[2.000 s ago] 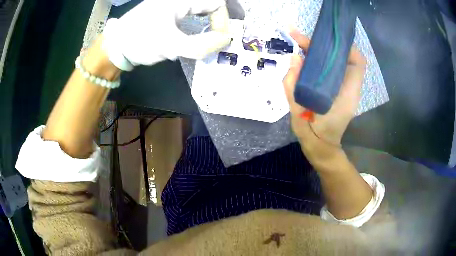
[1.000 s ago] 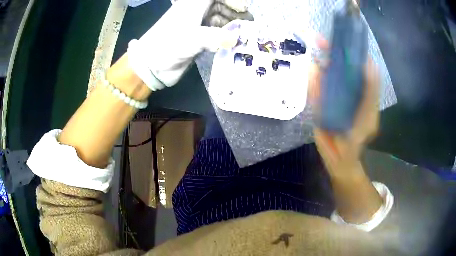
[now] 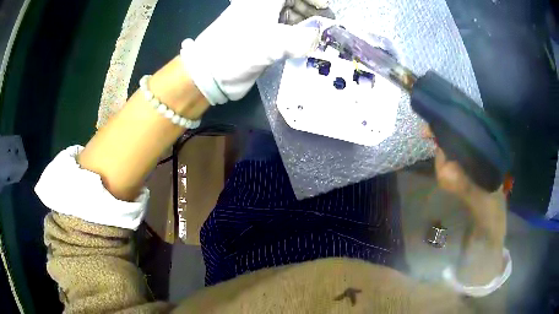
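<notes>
A white plastic housing (image 3: 331, 113) with dark openings and small holes lies on a silvery textured sheet (image 3: 343, 168). My left hand (image 3: 257, 43), in a white glove, is at the housing's upper left corner; its bare-looking fingertips touch the edge there. My bare right hand (image 3: 456, 175) is right of the housing and holds a screwdriver-like tool by its thick dark handle (image 3: 460, 126). The tool's metal shaft (image 3: 374, 58) crosses the housing's upper openings and hides part of them. Its tip is near my left fingertips.
A dark green work surface (image 3: 67, 67) has a worn pale edge strip (image 3: 125, 61). A pale grey part (image 3: 11, 160) shows at the left edge. Brown cardboard (image 3: 205, 184) lies below the bench, beside my lap. A blue edge shows at the far right.
The tool has swung from upright beside the housing to pointing left across it. My right hand has moved right and down. My left hand and the housing appear further right in the picture.
</notes>
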